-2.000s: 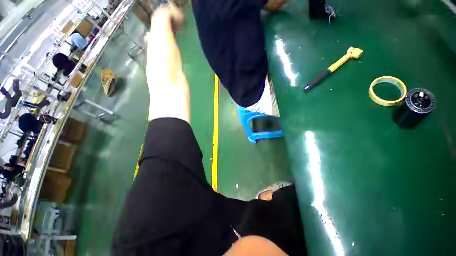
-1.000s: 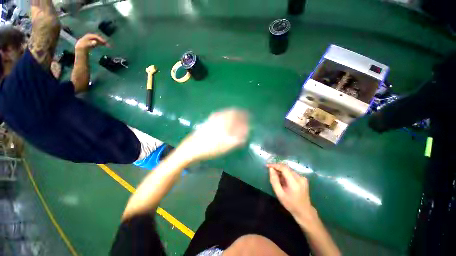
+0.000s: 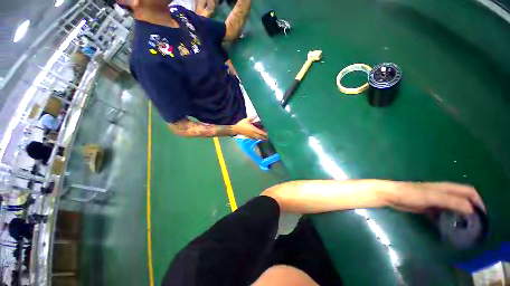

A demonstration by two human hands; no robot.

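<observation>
My left hand (image 3: 442,196) reaches across the bench at the right, its fingers over the top edge of a black cylindrical housing (image 3: 463,228). The housing's dark round end with a centre hole faces me; it is slightly blurred. The fingertips are partly hidden behind its edge. My right hand is out of the picture. A finished-looking black unit (image 3: 383,92) stands upright on the bench, its silvery ringed end up, beside a cream-yellow tape roll (image 3: 342,88).
A hammer-like tool (image 3: 302,75) lies on the green bench (image 3: 358,139). A small dark part (image 3: 272,23) is at the far end. A co-worker in navy (image 3: 184,67) is at left by a blue stool (image 3: 250,151). A blue-and-white box corner (image 3: 493,275) shows at lower right.
The view has swung left. My left hand has moved from empty above the bench to the black housing at the right. My right hand has left the picture. The co-worker's hand is now near the stool.
</observation>
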